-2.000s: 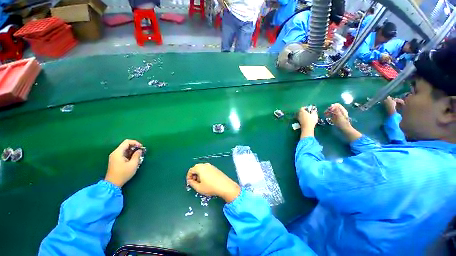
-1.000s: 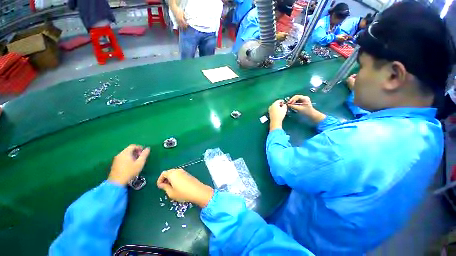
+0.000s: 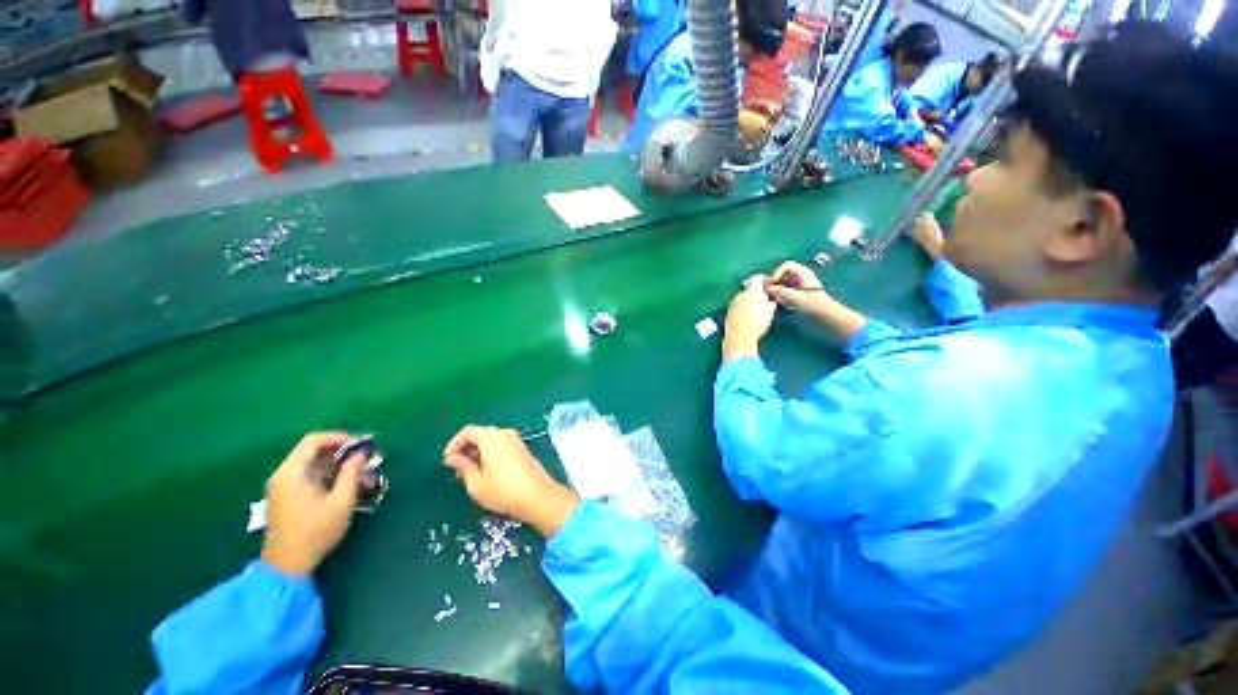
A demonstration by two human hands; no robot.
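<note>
My left hand (image 3: 310, 500) holds a small dark and silver device module (image 3: 367, 473) between thumb and fingers above the green bench. My right hand (image 3: 492, 468) is to its right, fingertips pinched together; whether a tiny part is between them cannot be told. A loose pile of tiny white and silver fitting parts (image 3: 489, 549) lies on the bench just below my right hand. A thin tool, partly hidden, shows beyond my right hand. A small white piece (image 3: 258, 516) shows at the left edge of my left hand.
Clear plastic bags (image 3: 619, 468) lie right of my right hand. One module (image 3: 602, 323) is on the green belt (image 3: 448, 326). A person in a blue smock works close on the right. A ribbed hose (image 3: 686, 149), tan sheet (image 3: 592, 207) and scattered parts (image 3: 261, 245) are on the far ledge.
My left hand has moved slightly left and down and now holds a module up. The module on the belt in front of it is gone from there. My right hand has shifted slightly up and right.
</note>
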